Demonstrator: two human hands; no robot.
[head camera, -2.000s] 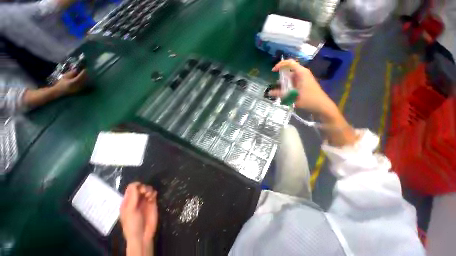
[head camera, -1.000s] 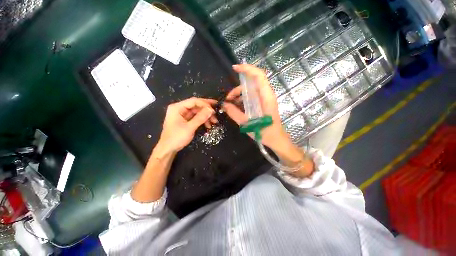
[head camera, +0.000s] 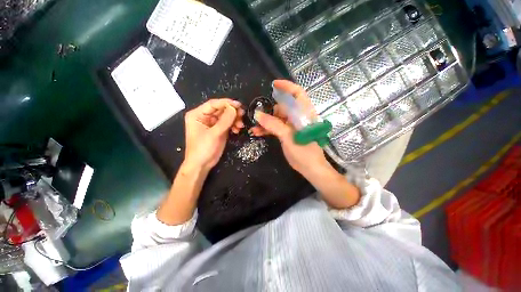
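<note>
My right hand (head camera: 297, 122) holds a round black unit (head camera: 260, 110) between thumb and fingers, above the black tray (head camera: 228, 197). The same hand also keeps hold of a clear syringe (head camera: 294, 107) with a green cap (head camera: 313, 133); its tip is hidden. My left hand (head camera: 210, 128) is at the unit's left side, thumb and index fingertip pinched together; whether a tiny part is between them cannot be seen. A heap of tiny silvery parts (head camera: 251, 149) lies on the tray just below the hands, with loose specks around.
Two white cards (head camera: 147, 88) lie on the tray's far left, a small clear bag (head camera: 177, 65) between them. A clear blister tray (head camera: 365, 97) is at the right, with a few dark round units. Red trays (head camera: 485, 222) stand at the far right. Cables and clutter lie at the left.
Both hands came together over the black tray, the right one from beyond the blister tray with the syringe. Since one second ago, the black unit has turned to show its round face.
</note>
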